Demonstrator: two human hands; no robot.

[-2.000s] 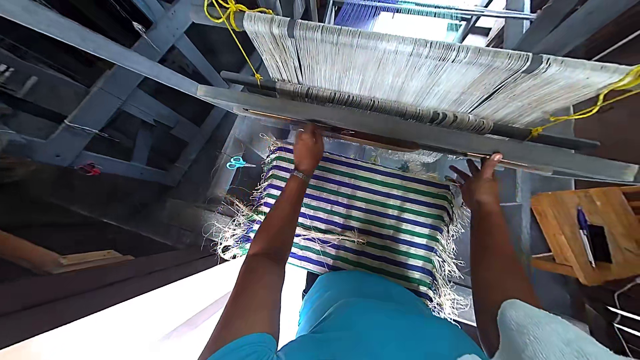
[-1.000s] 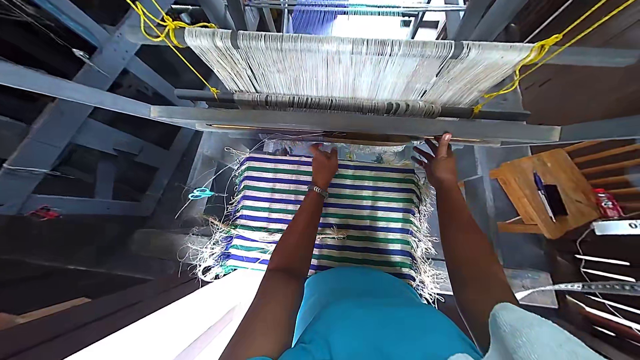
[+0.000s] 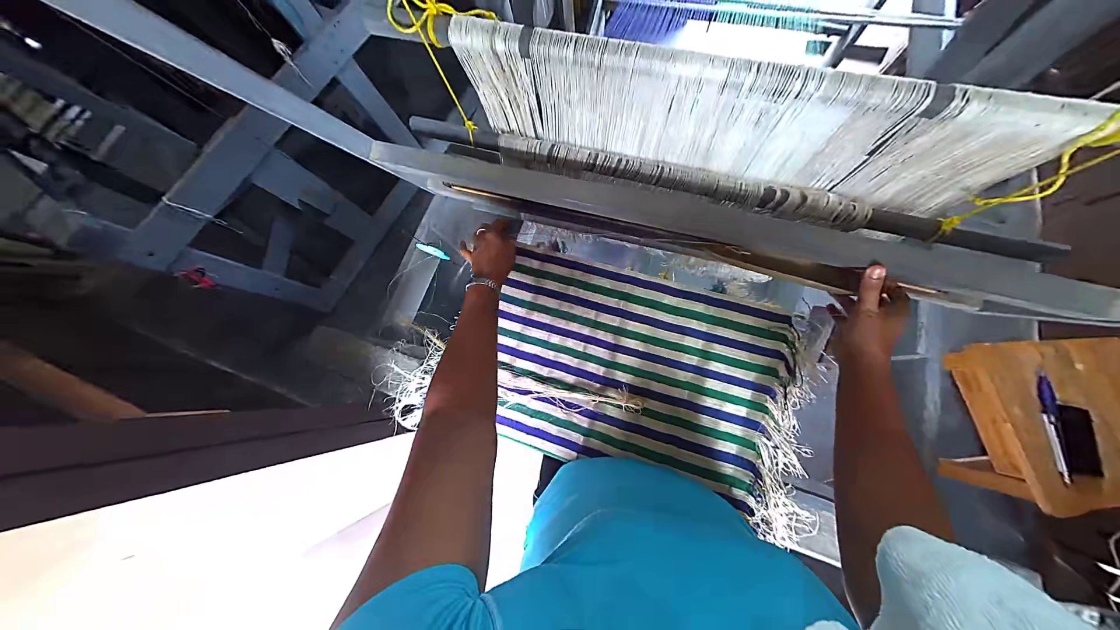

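Observation:
My left hand (image 3: pixel 490 254) is at the upper left corner of the striped woven cloth (image 3: pixel 647 350), just below the loom's grey wooden beater beam (image 3: pixel 665 206); whether it grips anything is not clear. My right hand (image 3: pixel 873 306) holds the beam's lower edge at the right, its thumb up on the front face and the fingers hidden beneath. The cloth, striped purple, green and cream with loose fringes, lies toward my lap. Behind the beam, pale string heddles (image 3: pixel 700 114) hang from a bar tied with yellow cord (image 3: pixel 433 22).
Turquoise-handled scissors (image 3: pixel 432 251) lie left of the cloth. Grey loom frame timbers (image 3: pixel 236 140) stand at the left, with a small red object (image 3: pixel 197 278) near them. At the right, a wooden stool (image 3: pixel 1032 376) bears a pen (image 3: pixel 1053 420) and a dark flat object (image 3: pixel 1081 440).
My left hand has moved left along the cloth's upper edge, from near its middle to its corner. My right hand remains at the beam. The view has shifted and tilted.

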